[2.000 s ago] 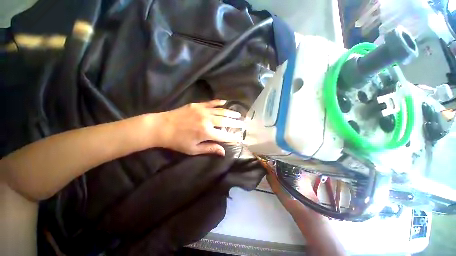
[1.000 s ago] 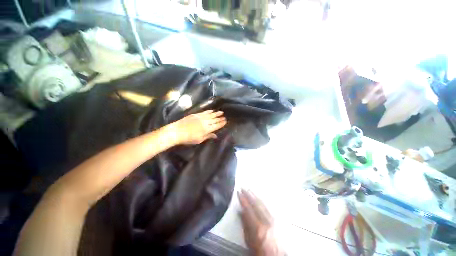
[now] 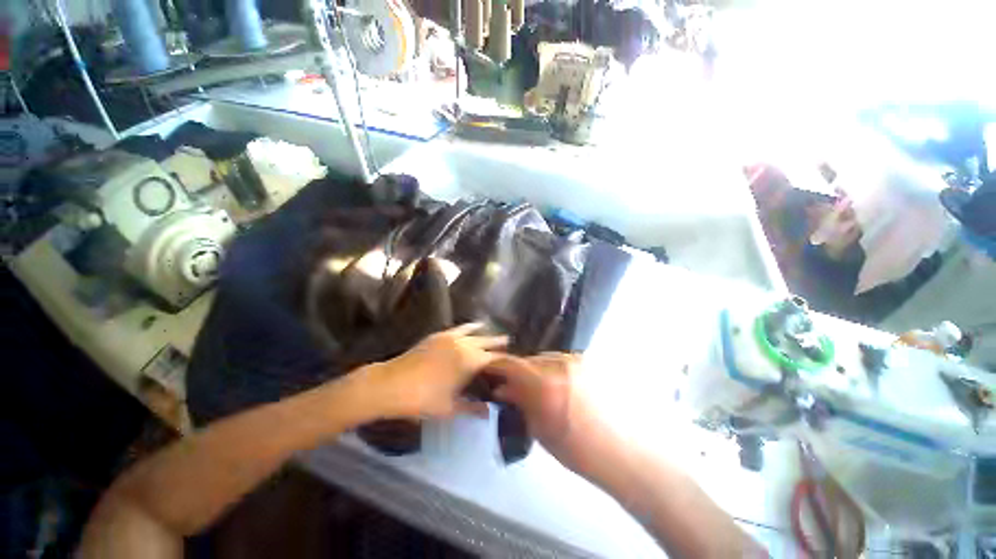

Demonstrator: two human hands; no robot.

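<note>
The dark brown, shiny leather-look jacket lies bunched on the white table, with a matte navy layer at its left and another navy strip at its right. My left hand is on the jacket's near edge, slightly blurred. My right hand meets it there, with its fingers closed on the dark material. Small dark folds of the jacket hang below both hands.
The white sewing machine with a green ring is at right. Red-handled scissors lie beside it. An older cream machine is at left. Thread cones stand behind. Another person is at upper right.
My view has pulled back from the machine head. The jacket has moved away from the needle area and is bunched up. My right hand has come from the table to the jacket, beside my left.
</note>
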